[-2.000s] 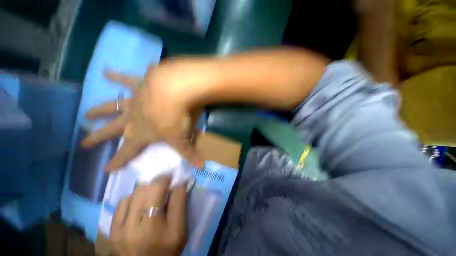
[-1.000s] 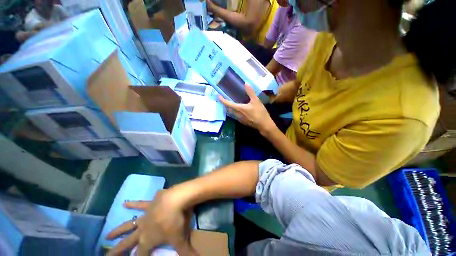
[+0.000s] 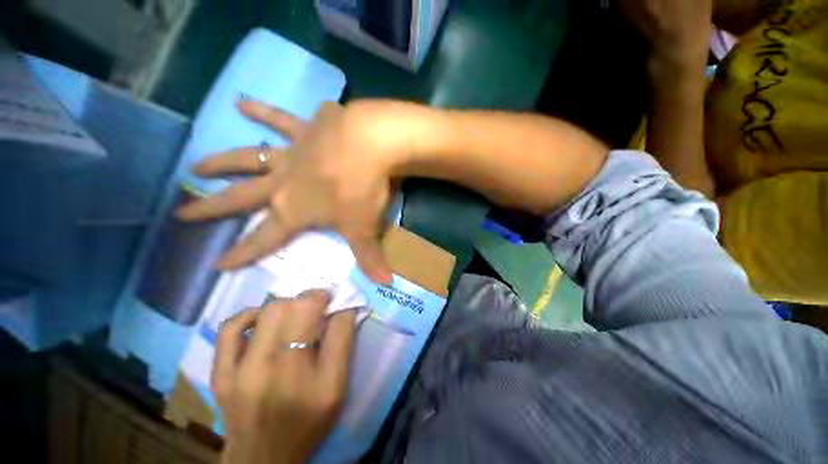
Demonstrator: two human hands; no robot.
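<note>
An unfolded light blue and white box blank [image 3: 286, 68] lies slantwise on the dark green bench, with a printed dark cylinder, "HUMIDIFIER" text and a brown flap [image 3: 422, 261] at its right edge. My right hand [image 3: 318, 177] lies spread, palm down, across the blank, with its thumb near the text. My left hand [image 3: 286, 362] is below it, fingers bent onto a crumpled white cloth [image 3: 313, 263] on the blank's white panel. The cloth's edges blend with the white print. My left thumb is hidden.
Large blue box shapes [image 3: 118, 204] stand at the left, beside the blank. A blue and white carton [image 3: 422, 32] is at the top, cut off by the edge. A person in yellow [image 3: 772, 217] sits at the right. Brown cardboard [image 3: 100, 421] shows at the lower left.
The view has tipped back down from the neighbour and the stacked cartons to the blank. My left hand, out of view one second ago, shows again. My right hand is still spread on the blank.
</note>
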